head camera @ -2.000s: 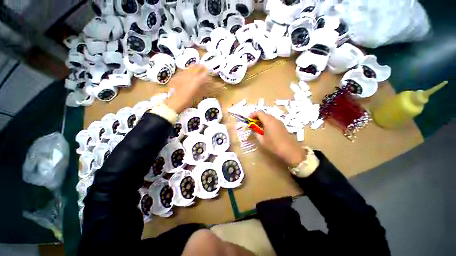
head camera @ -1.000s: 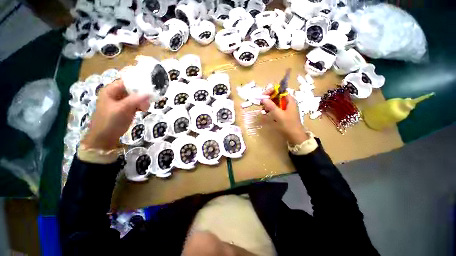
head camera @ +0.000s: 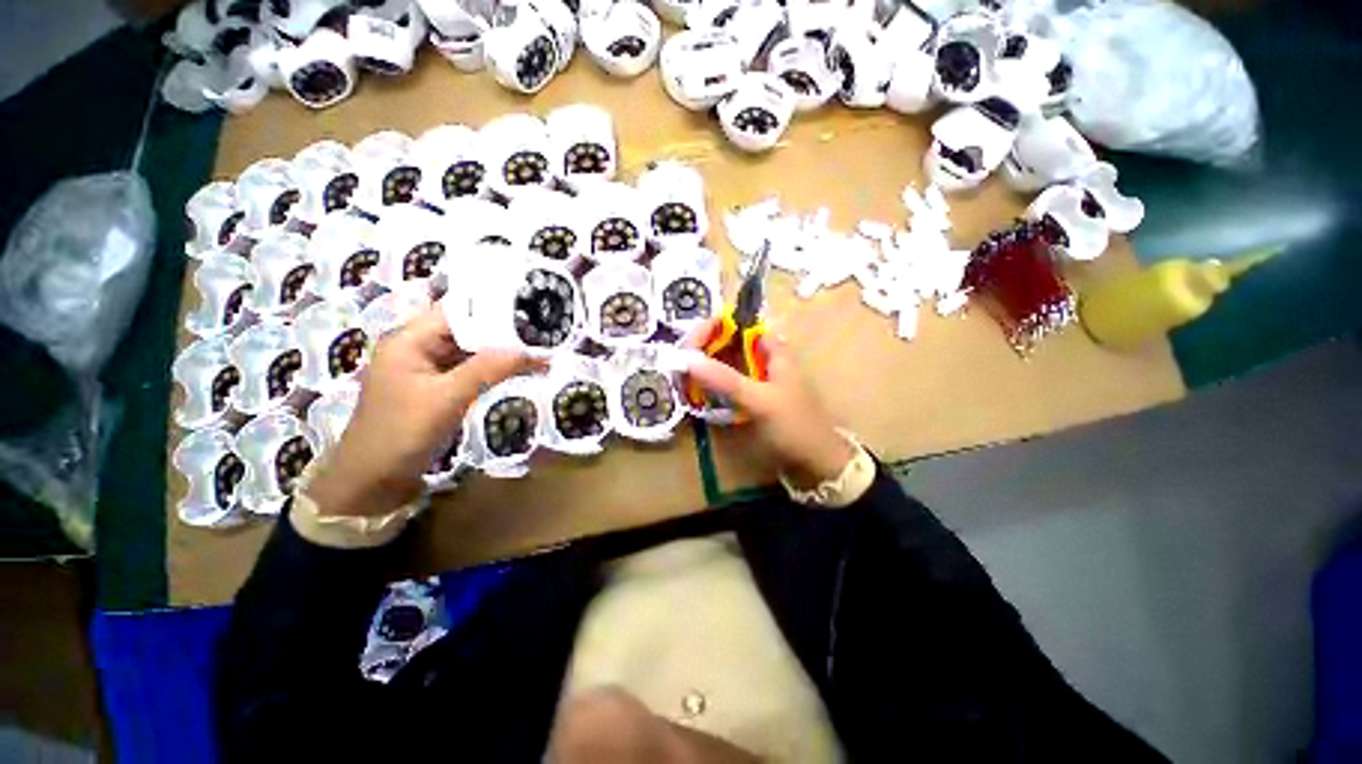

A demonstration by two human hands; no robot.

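My left hand [head camera: 400,426] holds a white camera housing [head camera: 505,309] above the front rows, its black lens panel with a ring of round spots facing right. My right hand [head camera: 777,411] holds pliers [head camera: 745,336] with red-and-yellow handles, dark jaws pointing up and away. The right fingertips are at the right end of the front row, close to a housing [head camera: 648,394] there; whether they touch it I cannot tell. Other housings [head camera: 347,354] stand in tight rows on the brown cardboard [head camera: 837,376], partly hidden by my left hand.
A loose heap of housings [head camera: 754,111] lies behind. Small white pieces [head camera: 899,266], red wired parts [head camera: 1022,284] and a yellow bottle [head camera: 1147,303] lie to the right. Clear bags lie far right [head camera: 1161,82] and left [head camera: 78,266]. A blue-lined bin [head camera: 160,679] is below the table edge.
My left hand has brought the housing right and down over the front rows. My right hand, still holding the pliers, has moved left from the white pieces to the rows' right end.
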